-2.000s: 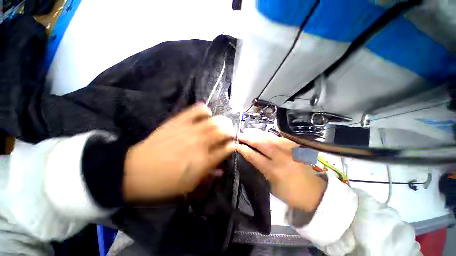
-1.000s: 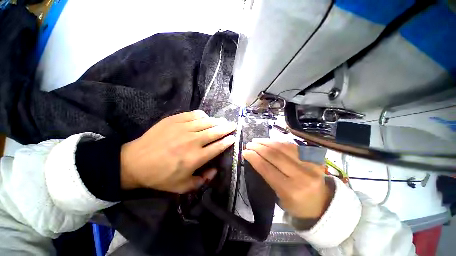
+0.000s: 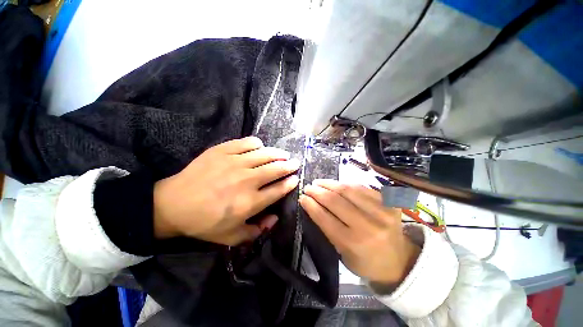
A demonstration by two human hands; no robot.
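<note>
The dark garment (image 3: pixel 172 121) spreads left of the needle and hangs over the table's front edge. A pale line (image 3: pixel 272 102) runs along its folded part beyond the hands. The presser foot and needle area (image 3: pixel 311 144) meets the cloth at the white sewing machine (image 3: pixel 377 57). My left hand (image 3: pixel 227 191) lies flat on the garment, fingertips at the seam just before the foot, pressing it. My right hand (image 3: pixel 355 223) holds down the cloth edge right of the seam, fingertips close to the left ones. The fingertips' undersides are hidden.
Snips with orange and yellow handles (image 3: pixel 425 217) lie right of my right hand. A black cable (image 3: pixel 479 227) and a white cable (image 3: pixel 497 217) are beyond. More dark cloth (image 3: pixel 22 83) lies at far left. A red object (image 3: pixel 545 305) is below the table's grey edge (image 3: pixel 543 281).
Since two seconds ago, the left hand has settled flat on the cloth. Over the last second, the cloth has shifted slightly away towards the machine, and the right fingertips have moved left to the seam.
</note>
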